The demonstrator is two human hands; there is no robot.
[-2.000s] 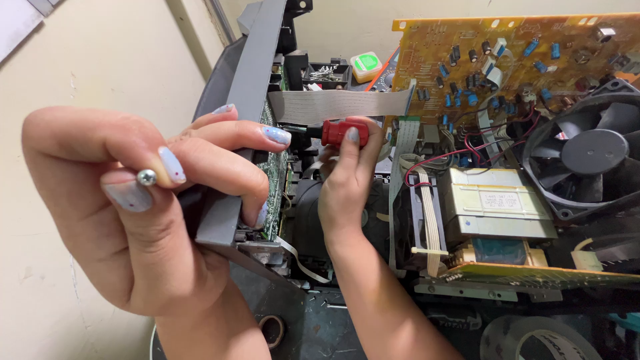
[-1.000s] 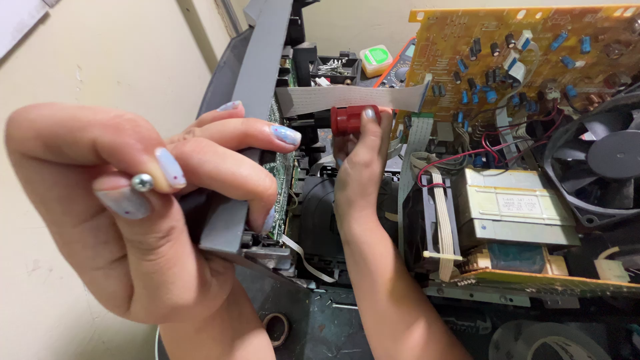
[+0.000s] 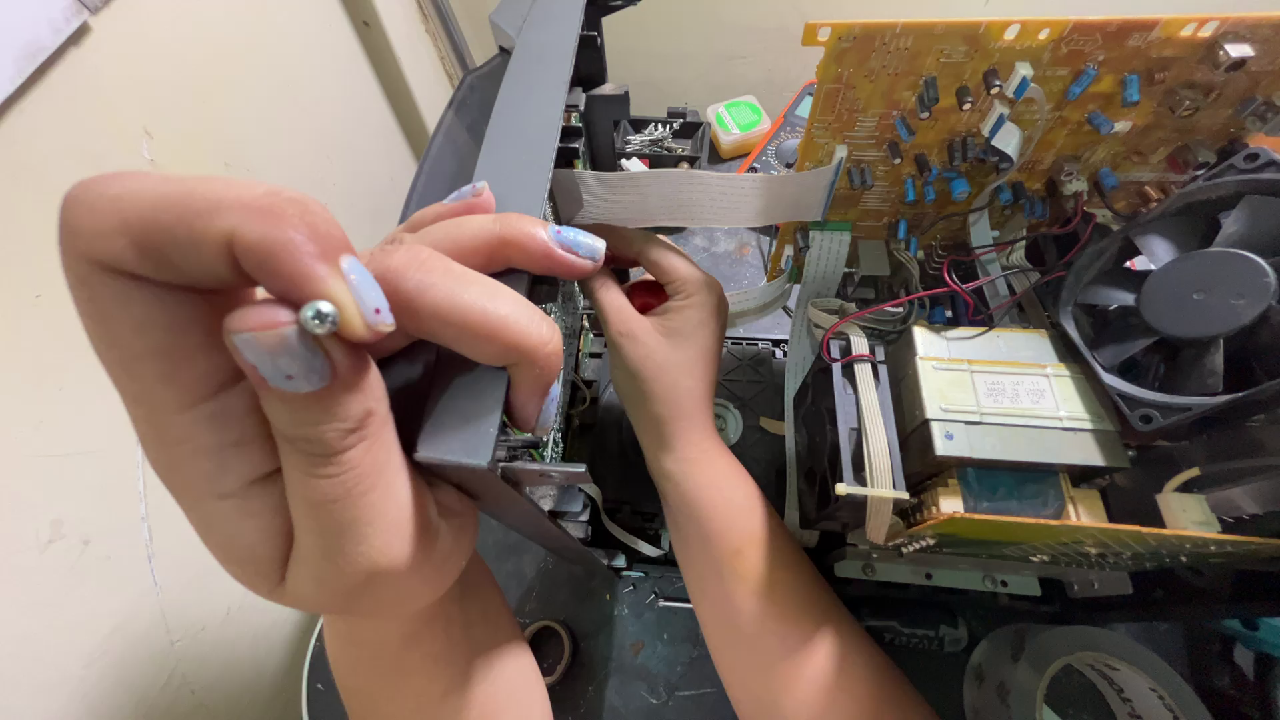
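My left hand [image 3: 300, 400] pinches a small Phillips-head screw [image 3: 319, 317] between thumb and index finger, while its other fingers rest over the edge of the grey plastic front panel [image 3: 530, 110] and its green circuit board. Behind that panel, my right hand [image 3: 665, 330] is closed around a red screwdriver handle [image 3: 647, 294]; most of the handle and its shaft are hidden by the fingers. A wide flat ribbon cable [image 3: 700, 197] runs just above the right hand to an upright amber circuit board [image 3: 870, 130].
To the right are a transformer [image 3: 1010, 395] and a black cooling fan [image 3: 1190, 290]. Behind stand a black tray of screws [image 3: 690, 155], a yellow-green box [image 3: 738, 125] and an orange multimeter [image 3: 785, 135]. Tape rolls [image 3: 1085, 680] lie in front, with loose screws [image 3: 672, 602] near the panel.
The right hand with the red screwdriver has moved down from the ribbon cable and closer to the front panel; less of the handle shows. The left hand still pinches the screw.
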